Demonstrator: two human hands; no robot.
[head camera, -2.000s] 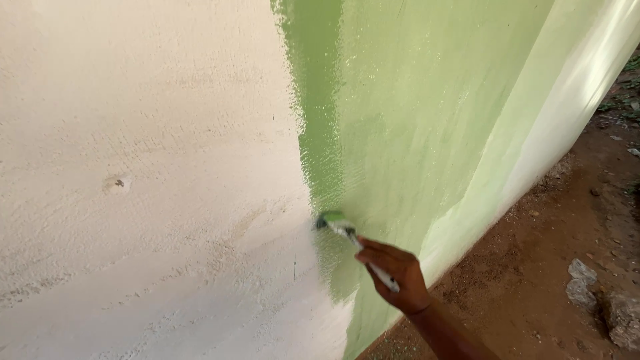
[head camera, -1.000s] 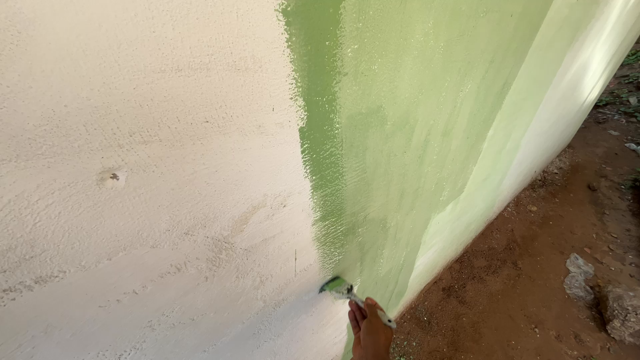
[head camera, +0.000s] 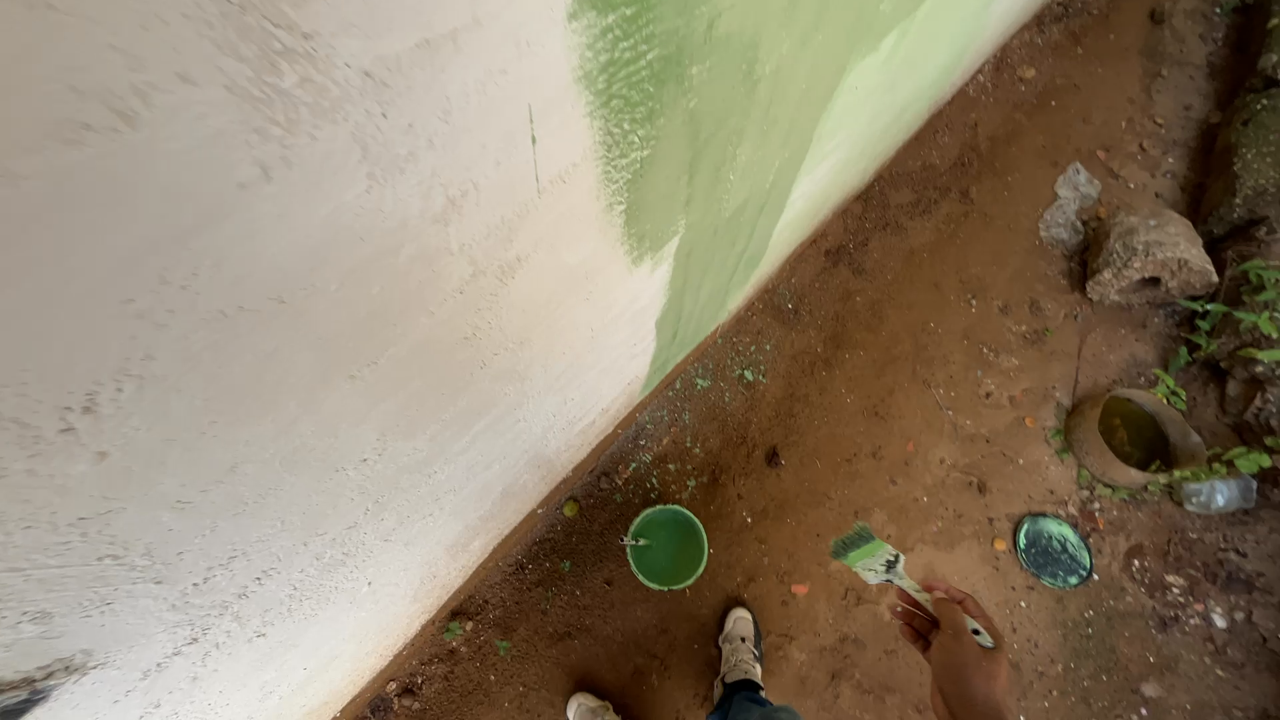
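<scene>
My right hand (head camera: 955, 635), low and right of centre, is closed around the handle of a paintbrush (head camera: 885, 565). Green paint coats its bristles, which point up and left, away from the wall. To the left of the brush, a bucket of green paint (head camera: 668, 547) stands on the dirt with a small stick-like thing at its left rim. Green paint (head camera: 700, 150) covers the upper middle part of the pale wall (head camera: 300, 300), with a ragged left edge and a lighter green band at the right. My left hand is out of view.
A paint-smeared round lid (head camera: 1053, 551) lies on the brown dirt ground (head camera: 900, 400) at the right. Beyond it are a round hollow pot-like object (head camera: 1135, 437) holding dark liquid, a clear plastic bottle (head camera: 1218, 494) and a stone block (head camera: 1150, 257). My shoe (head camera: 739, 648) is near the bucket.
My right hand has drawn the brush off the wall, where it first moved down along the green edge, and now holds it over the ground. The view has tilted down, bringing in the bucket and lid.
</scene>
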